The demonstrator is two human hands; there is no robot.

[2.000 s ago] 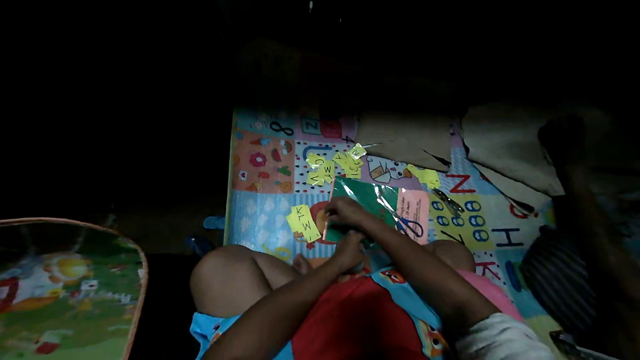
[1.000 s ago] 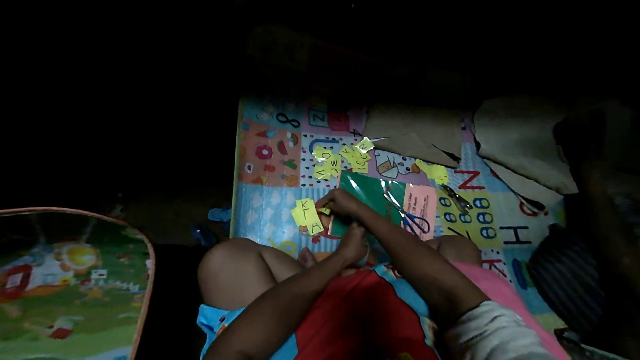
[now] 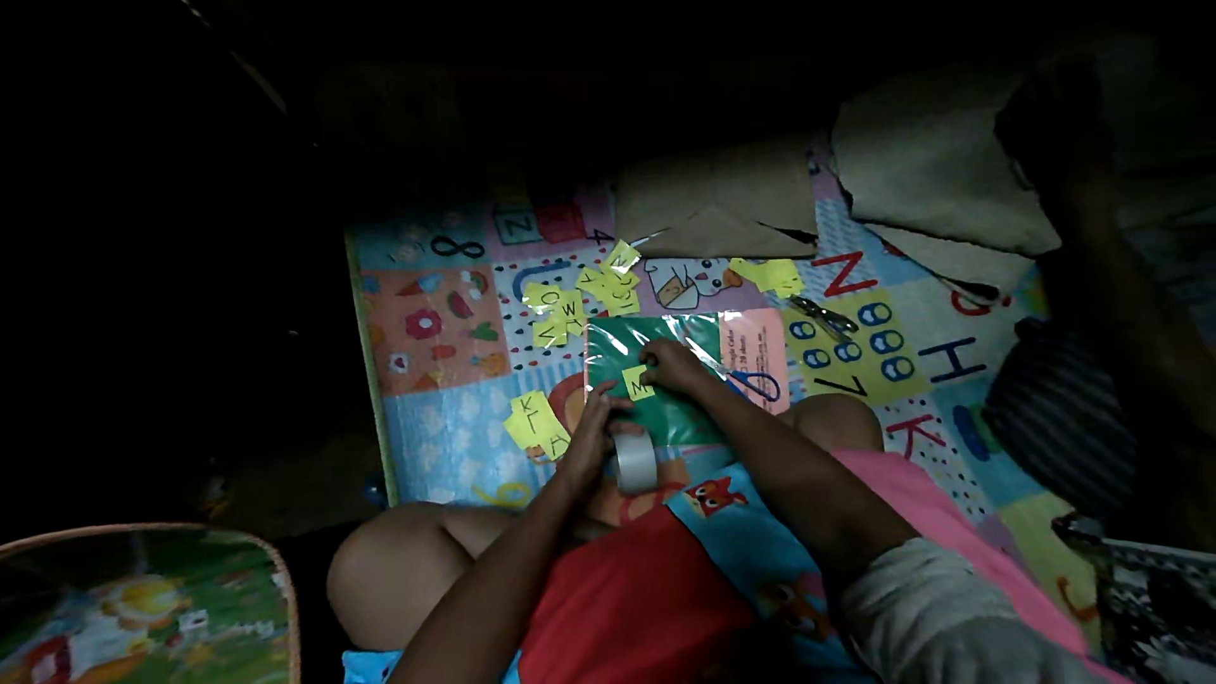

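My right hand (image 3: 668, 369) has a small yellow paper piece (image 3: 637, 383) bearing a letter at its fingertips, above a green sheet pack in clear plastic (image 3: 679, 418). Beside the pack's left edge is my left hand (image 3: 597, 423), its fingers bent near a roll of grey tape (image 3: 636, 463); whether it grips the roll is unclear. Lettered yellow papers (image 3: 535, 423) lie left of my left hand. Further groups of yellow papers (image 3: 554, 314) lie beyond the pack. Blue-handled scissors (image 3: 755, 384) rest on the pack's right part, partly behind my right forearm.
A printed play mat (image 3: 446, 380) lies beneath everything. Brown cardboard pieces (image 3: 722, 195) lie at its far side, and a dark-handled tool (image 3: 825, 317) is right of the pack. Another person's arm (image 3: 1092, 209) is at the right. A printed board (image 3: 123, 608) stands at lower left.
My right hand has moved from near the left group of yellow papers to over the green pack, with a lettered paper at its fingers. The grey tape roll now shows by my left hand.
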